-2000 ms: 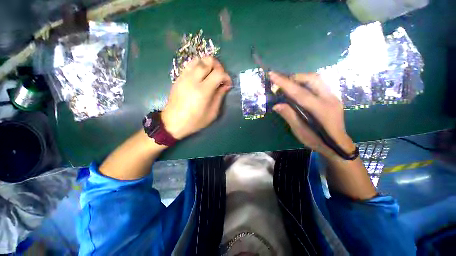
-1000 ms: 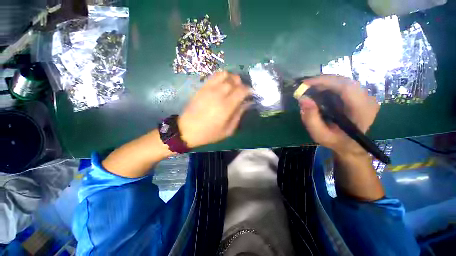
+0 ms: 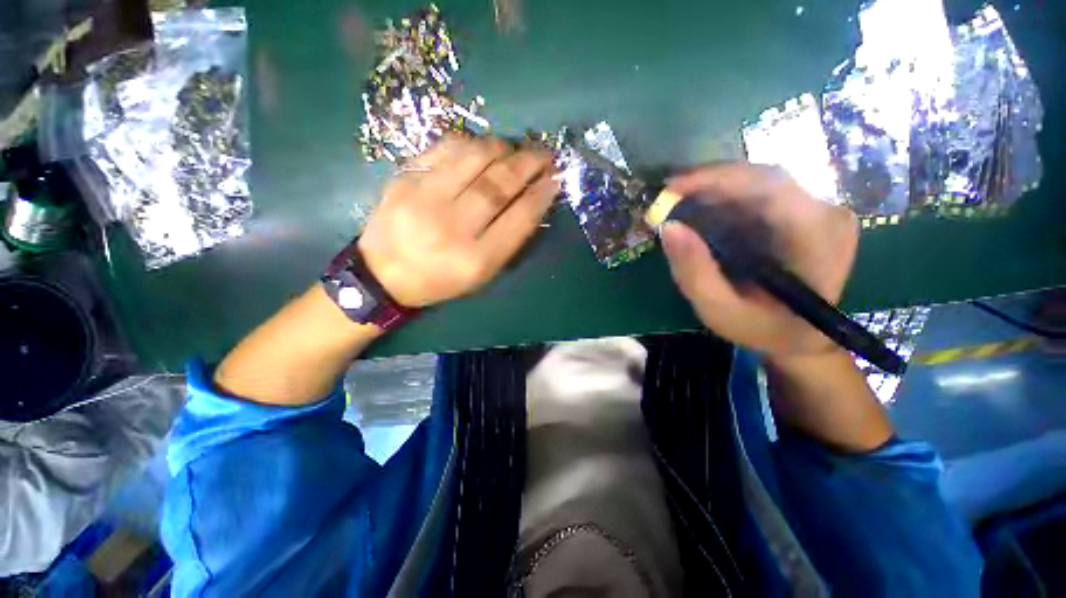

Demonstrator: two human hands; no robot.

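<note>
A single shiny circuit board (image 3: 607, 208) lies tilted on the green mat between my hands. My right hand (image 3: 760, 251) holds the soldering iron (image 3: 807, 298) by its black handle. The iron's pale yellow collar points left, and its tip reaches the board's upper right side. My left hand (image 3: 462, 216) is at the board's left edge, its fingertips near the upper left corner. Whether it pinches something small cannot be told. A loose heap of small components (image 3: 412, 88) lies just beyond my left hand.
A stack of boards (image 3: 935, 129) fans out at the right. A zip bag of components (image 3: 175, 152) lies at the left. A green spool (image 3: 41, 216) and a round black container (image 3: 45, 345) stand at the far left. Gridded panels (image 3: 900, 333) show below the bench edge.
The board has turned from nearly upright to slanted. Both hands moved away from it a second ago, then came back slightly left and up; the iron is still in my right hand.
</note>
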